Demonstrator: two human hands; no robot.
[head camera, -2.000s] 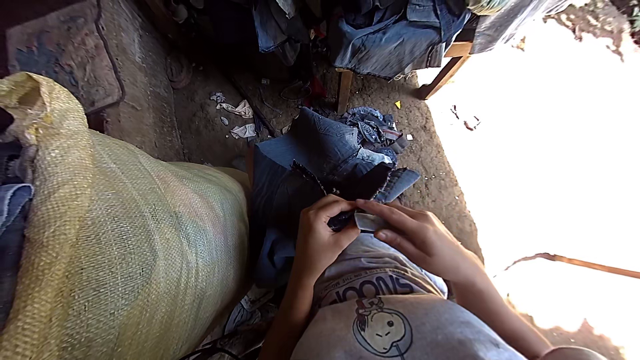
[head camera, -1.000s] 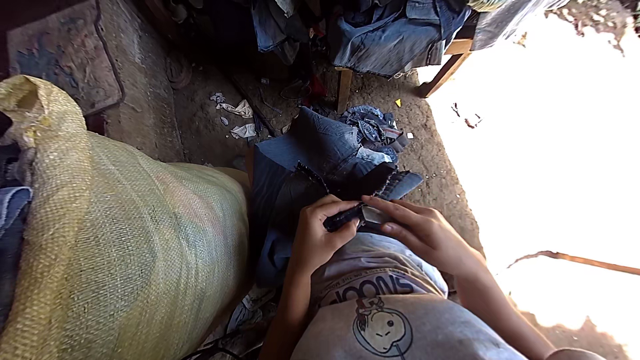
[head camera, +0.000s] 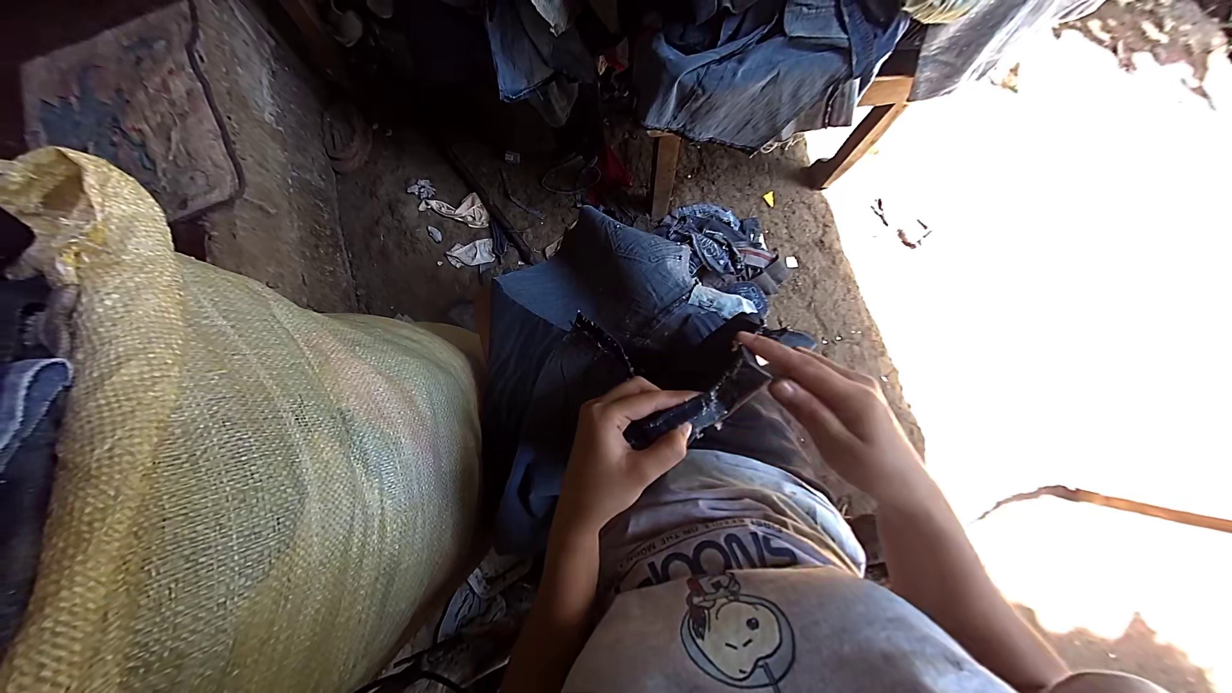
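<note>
My left hand (head camera: 630, 448) is closed around one end of a dark folded strip of denim (head camera: 712, 399) with a frayed edge, just above my lap. My right hand (head camera: 833, 414) is at the strip's other end, fingers extended and partly apart; whether its fingertips touch the cloth I cannot tell. Under and beyond both hands, blue denim pieces (head camera: 616, 274) lie draped over my lap. Another dark piece with a ragged edge (head camera: 602, 342) lies beyond my left hand.
A large woven sack (head camera: 318, 462) holding denim stands at the left. Denim garments (head camera: 751, 77) hang over a wooden-legged table (head camera: 861, 140) ahead. Denim scraps (head camera: 717, 241) and pale cloth bits (head camera: 467, 212) lie on the ground. A thin stick (head camera: 1136, 505) lies in the bright area at right.
My right hand has shifted away from my left, its fingers now more extended. More of the dark strip shows between the hands. My left hand still grips it.
</note>
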